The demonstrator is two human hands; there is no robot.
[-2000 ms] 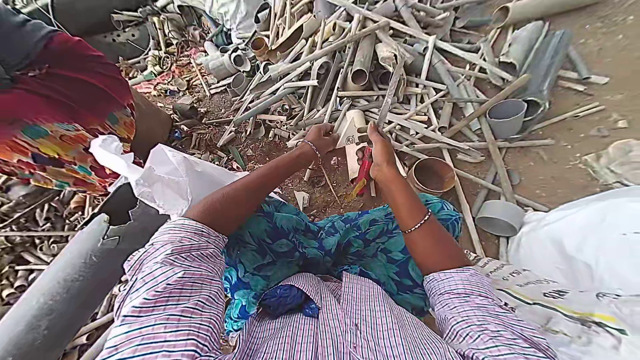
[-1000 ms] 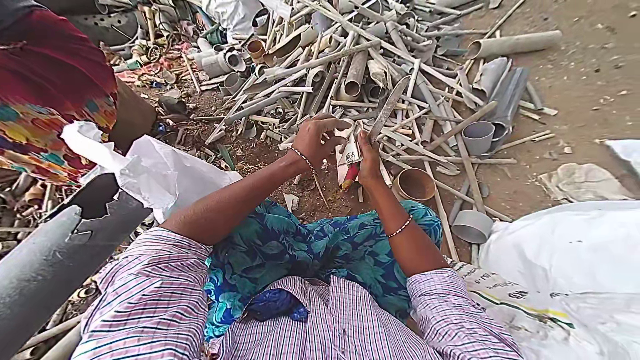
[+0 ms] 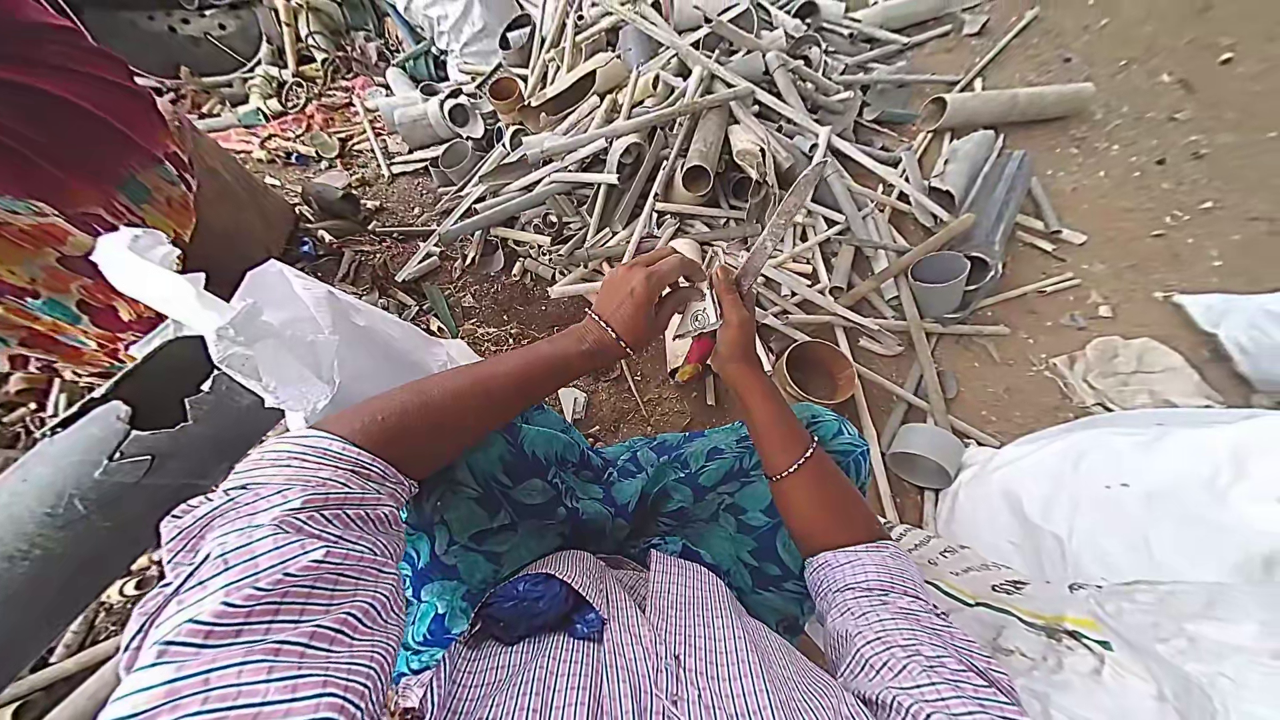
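Observation:
My right hand [image 3: 735,325] is closed around a long flat blade [image 3: 785,225], stained and pale, which points up and away over the pipe pile. A red and yellow handle [image 3: 694,358] shows below that hand; whether it belongs to the blade cannot be told. My left hand [image 3: 648,300] has its fingers bent on a small white piece [image 3: 698,316] with a round printed mark, held between both hands. A brown pipe ring [image 3: 816,372] lies on the ground beside my right forearm.
A heap of scrap plastic pipes [image 3: 700,150] spreads ahead. A broken wide grey pipe [image 3: 150,480] and white sheeting [image 3: 340,340] are at my left, near a seated person in patterned cloth [image 3: 90,240]. White sacks [image 3: 1130,500] lie at my right. Grey pipe pieces [image 3: 925,455] rest near them.
My left hand has come over the white piece, its fingers bent on it. The red tool between the hands showed more fully two seconds ago; now mostly its lower end shows. The view has shifted slightly.

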